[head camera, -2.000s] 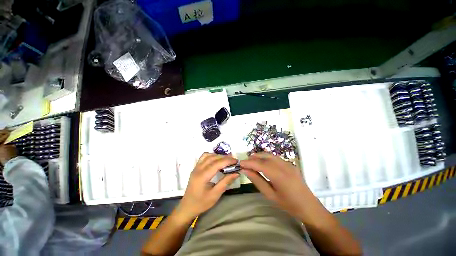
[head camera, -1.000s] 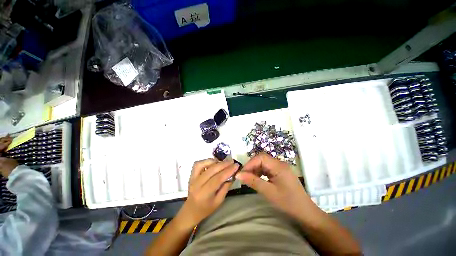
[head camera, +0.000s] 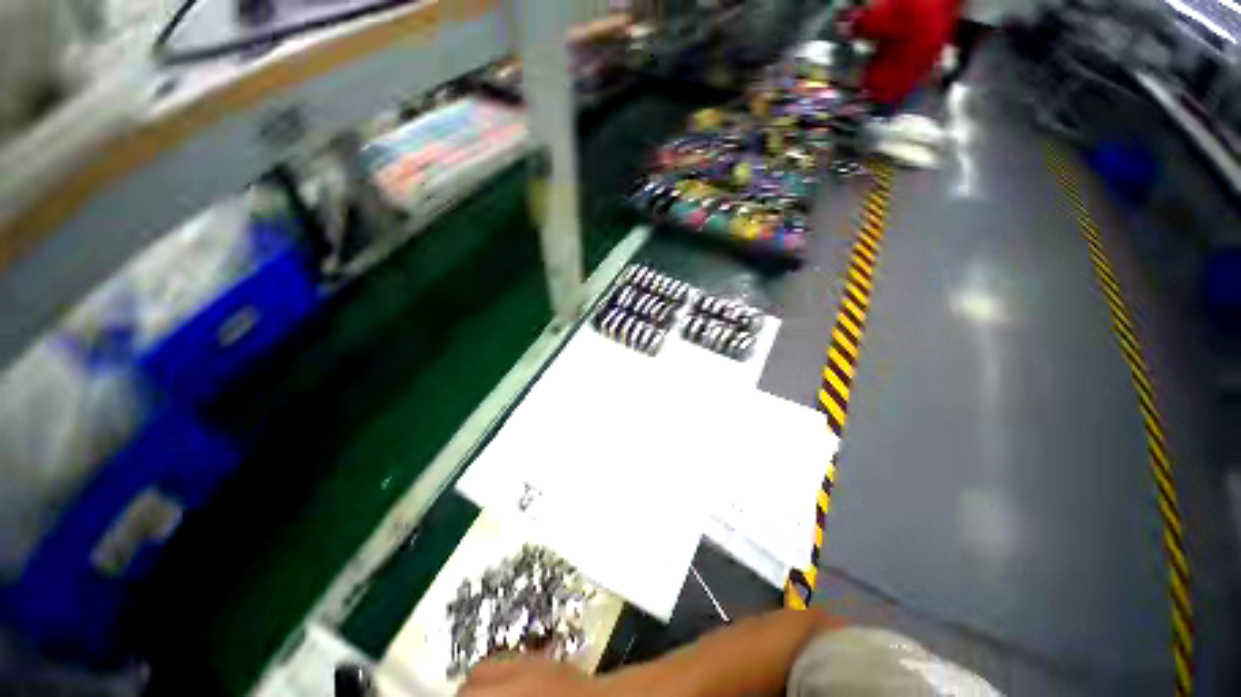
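A loose heap of small silver-grey metal parts (head camera: 517, 613) lies on a cream sheet (head camera: 425, 629) at the bottom. My right hand (head camera: 524, 675) is at the heap's lower edge, blurred and cut off by the frame's bottom; its fingers and anything in them cannot be made out. My left hand is out of the picture. The white right tray (head camera: 613, 436) lies beyond the heap, with rows of dark cases (head camera: 653, 313) at its far end and a few specks (head camera: 528, 497) near its near corner. A dark object (head camera: 354, 679), perhaps a case, shows at the bottom edge.
A green conveyor (head camera: 368, 395) with a pale rail runs along the left, with blue bins (head camera: 232, 327) beyond it. A white post (head camera: 549, 177) stands at its edge. Colourful piled items (head camera: 742, 164) and a person in red (head camera: 905, 48) are farther off. Yellow-black tape (head camera: 855, 306) marks the grey floor.
The view has swung right and up, towards the right tray's far end and the aisle. My left hand, the left tray and the coworker at left have left the picture. My right hand is now at the heap.
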